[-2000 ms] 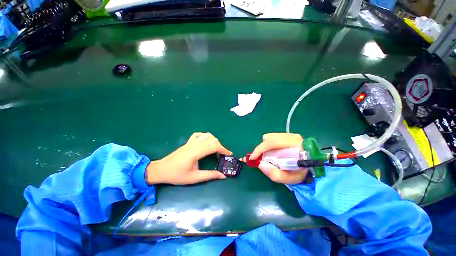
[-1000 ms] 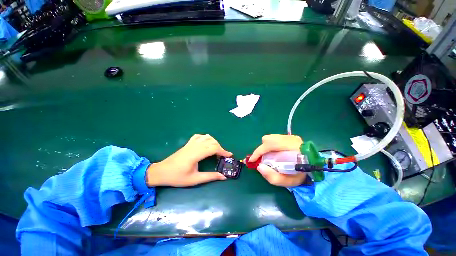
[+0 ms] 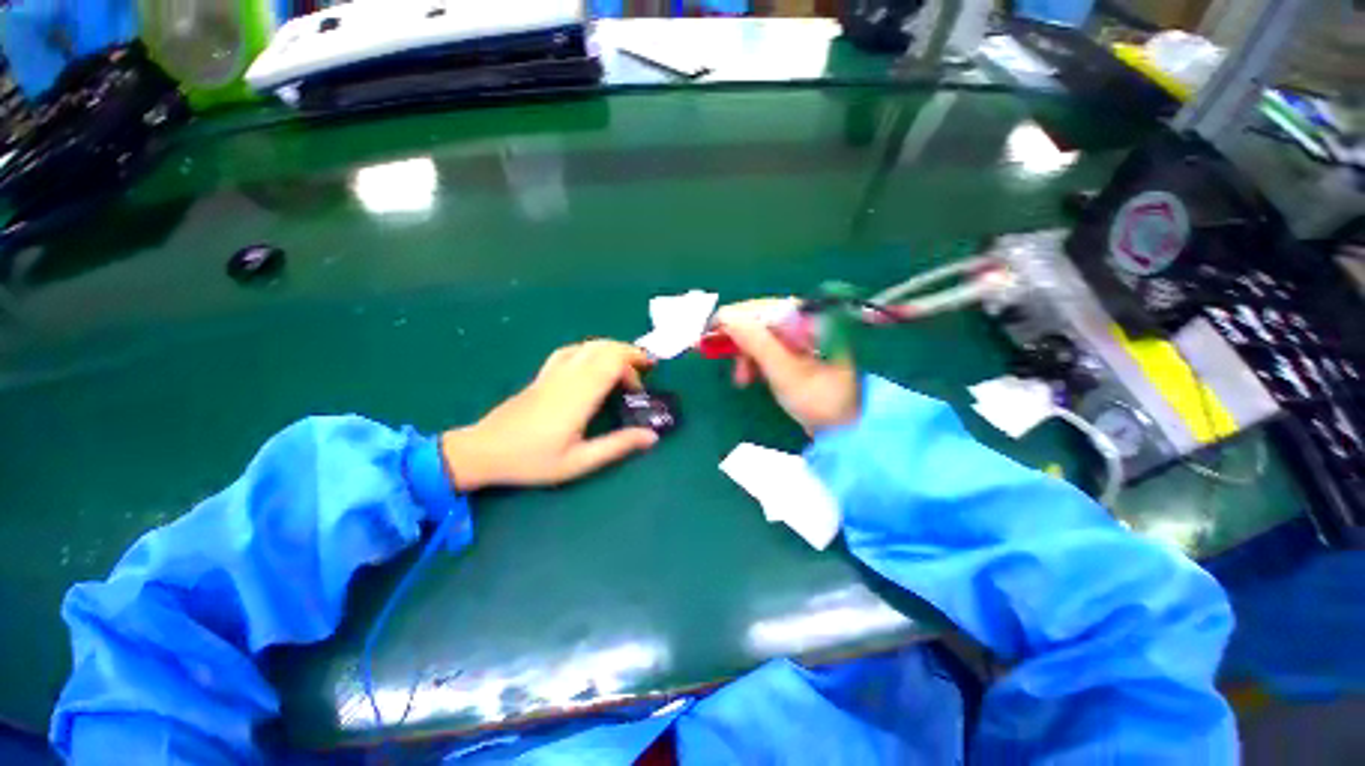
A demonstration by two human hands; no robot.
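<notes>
My left hand [image 3: 562,419] holds the small black unit [image 3: 648,412] between thumb and fingers, low over the green bench [image 3: 374,359]. My right hand [image 3: 798,374] grips the glue syringe [image 3: 779,322], blurred, with its red front end pointing left. The syringe's tip is at the right edge of a white wiping paper [image 3: 683,322]; whether it touches cannot be told. The green cap [image 3: 841,317] is at the rear of the barrel. A second white paper [image 3: 788,494] lies beside my right sleeve.
The grey controller [image 3: 1070,314] stands at right, with a black box [image 3: 1145,225] by it and a pale hose reaching the syringe. More white paper [image 3: 1014,403] lies near the gauge [image 3: 1117,430]. Another black unit [image 3: 256,264] lies at upper left. White and black items [image 3: 434,53] are stacked beyond.
My right hand has moved the syringe up and away from the black unit to the wiping paper. The second paper by my right sleeve now shows. The view has shifted; my left hand still holds the unit.
</notes>
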